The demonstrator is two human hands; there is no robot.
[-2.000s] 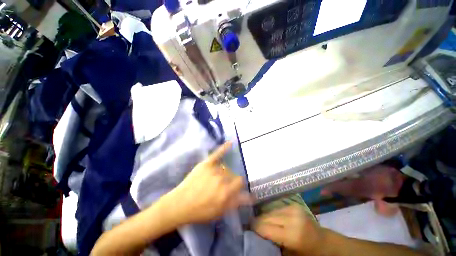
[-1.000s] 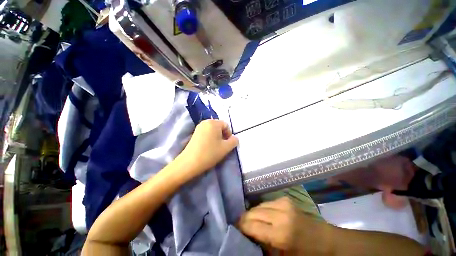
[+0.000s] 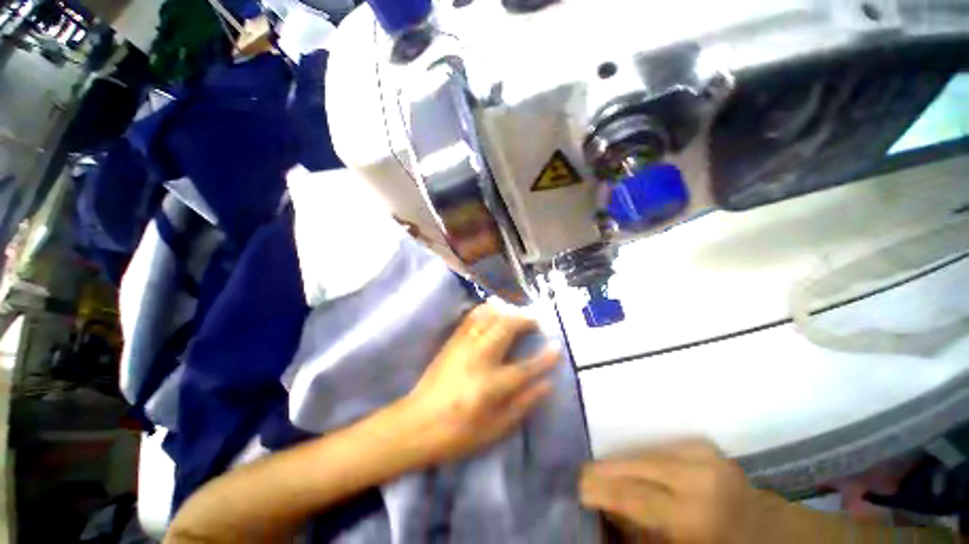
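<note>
The garment shows navy cloth (image 3: 239,340) at the left and a pale grey-blue side (image 3: 356,335) under my arm. A white rounded pocket piece (image 3: 338,236) lies on it. The seam edge, a thin dark line, runs from the needle area towards me. My left hand (image 3: 483,388) lies on the pale cloth just in front of the presser foot area, fingers bent and spread over it. My right hand (image 3: 664,494) is blurred at the seam edge near the table's front; its fingertips seem to pinch the edge. The presser foot is mostly hidden by the machine head.
The white sewing machine head (image 3: 531,138) with blue knobs (image 3: 648,197) fills the upper middle and right. The white machine bed (image 3: 680,351) lies right of the cloth. The ruler tape (image 3: 850,452) runs along the front edge. More navy cloth is heaped behind left.
The view has moved closer to the machine head. My left hand has opened from a closed pose and lies nearer the needle. My right hand has moved up along the seam edge, beside the table's front.
</note>
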